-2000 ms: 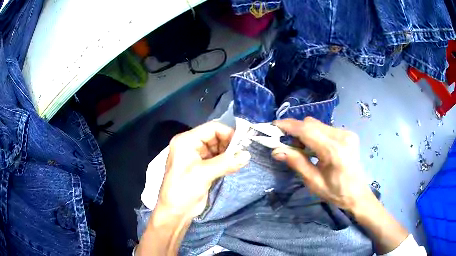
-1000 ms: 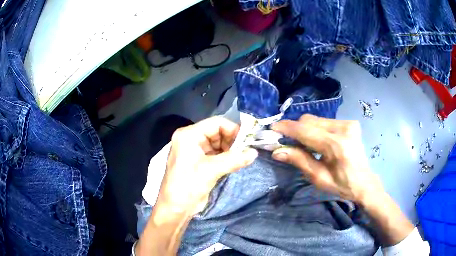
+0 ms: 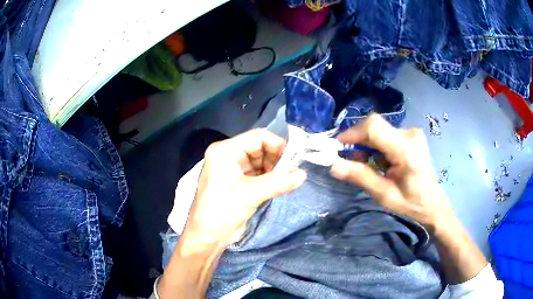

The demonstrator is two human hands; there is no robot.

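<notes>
The denim garment (image 3: pixel 280 233) lies inside out, pale grey-blue side up, below both hands. Its dark blue waistband (image 3: pixel 310 104) stands up beyond them. My left hand (image 3: pixel 236 187) pinches white pocket cloth (image 3: pixel 298 140) at a seam near the waistband. My right hand (image 3: pixel 391 175) grips the thread snips (image 3: pixel 323 150) between thumb and fingers. Their pale blades point left against the white cloth and are hard to tell from it; the grip is partly hidden by the fingers.
Dark blue denim garments are piled at the left (image 3: pixel 52 222) and hang at the upper right (image 3: pixel 426 35). A curved pale table (image 3: pixel 117 41) is at upper left, with a shelf (image 3: pixel 204 90) below. A red plastic object (image 3: pixel 509 102), a blue bag (image 3: pixel 514 233) and floor clippings (image 3: pixel 501 193) are at right.
The hands and waistband have shifted slightly right in view. The snips' blades, spread apart earlier, look closer together. The right fingers have lifted a little.
</notes>
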